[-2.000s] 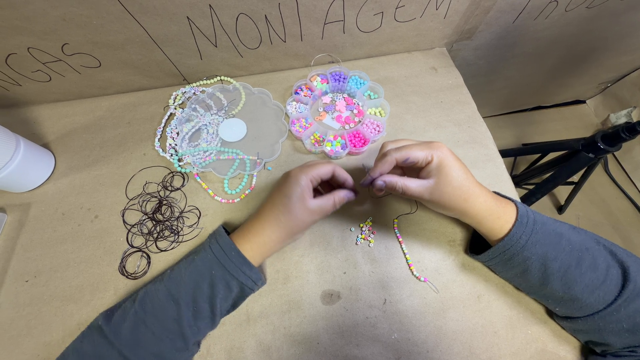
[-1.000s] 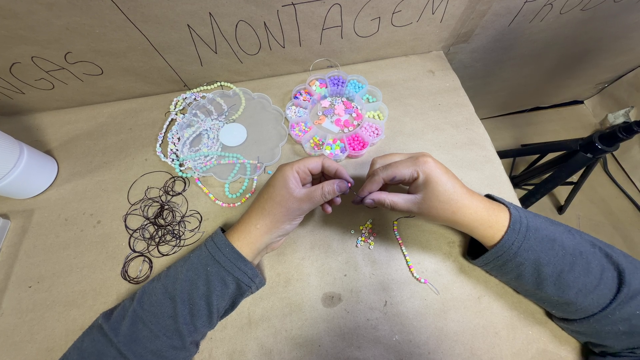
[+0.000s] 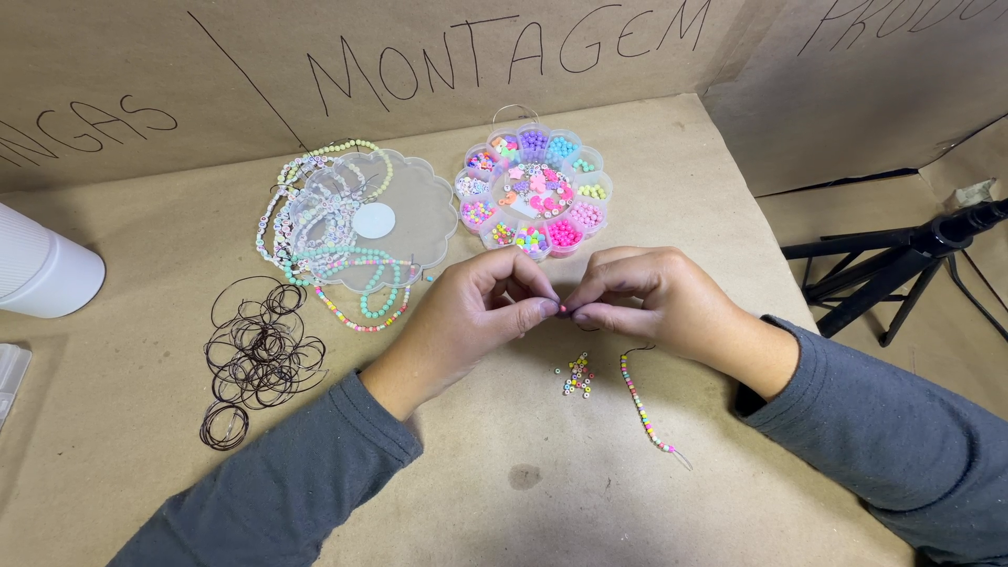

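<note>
My left hand (image 3: 504, 295) pinches a small pinkish-red bead (image 3: 562, 309) between thumb and forefinger. My right hand (image 3: 638, 295) meets it fingertip to fingertip, its thumb and forefinger closed on the dark cord (image 3: 584, 324), of which only a short part shows. Below the hands lies a small heap of multicoloured seed beads (image 3: 579, 376). To its right a strand of coloured beads (image 3: 642, 409) lies on the brown paper, its dark cord running up towards my right hand. Behind the hands stands a flower-shaped plastic bead box (image 3: 604, 206) with filled compartments.
Left of the box, a clear scalloped lid (image 3: 425, 197) lies over several bead strands (image 3: 276, 228). Nearer me is a tangle of dark cord loops (image 3: 264, 346). A white plastic container (image 3: 55, 264) stands far left, with a clear case (image 3: 12, 374) nearby. A black tripod (image 3: 906, 252) stands at right.
My fingertips have come together, and a pinkish-red bead now shows between them. The heap and the strand on the paper have stayed in place.
</note>
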